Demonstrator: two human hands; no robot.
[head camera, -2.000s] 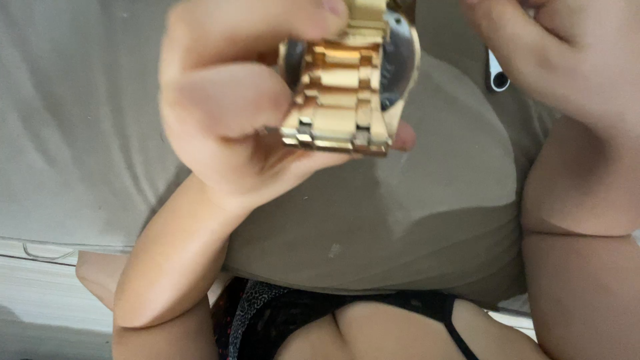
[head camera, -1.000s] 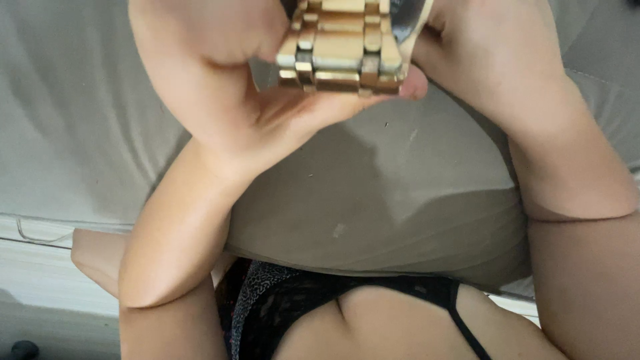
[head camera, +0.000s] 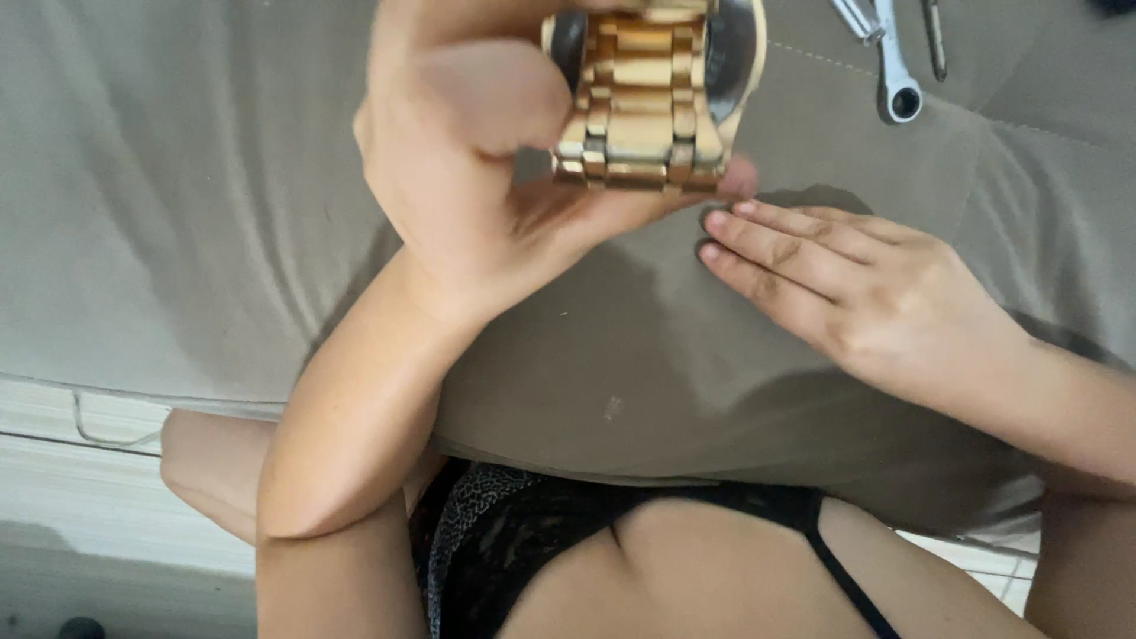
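Note:
A gold-coloured wristwatch with a metal link bracelet (head camera: 643, 98) is held up near the top edge of the view. My left hand (head camera: 479, 151) grips it, with the thumb at the bracelet's left side and a fingertip showing past its lower right corner. Part of the dark, round watch case shows at the right of the links. Below and right of the watch, my right hand (head camera: 887, 284) lies palm down on the grey-brown fabric surface (head camera: 550, 382), fingers stretched toward the watch and holding nothing. Whether its fingertips touch my left hand is unclear.
A ratcheting ring spanner (head camera: 895, 75) lies on the fabric at the upper right, beside another shiny metal tool (head camera: 854, 16) and a thin dark metal rod (head camera: 934, 40). A dark object is cut off at the top right corner. Pale flooring (head camera: 106, 488) shows at lower left.
My right hand has come away from beside the watch and down onto the fabric, its fingers now extended. My left hand still holds the watch. More of the tools shows at the upper right.

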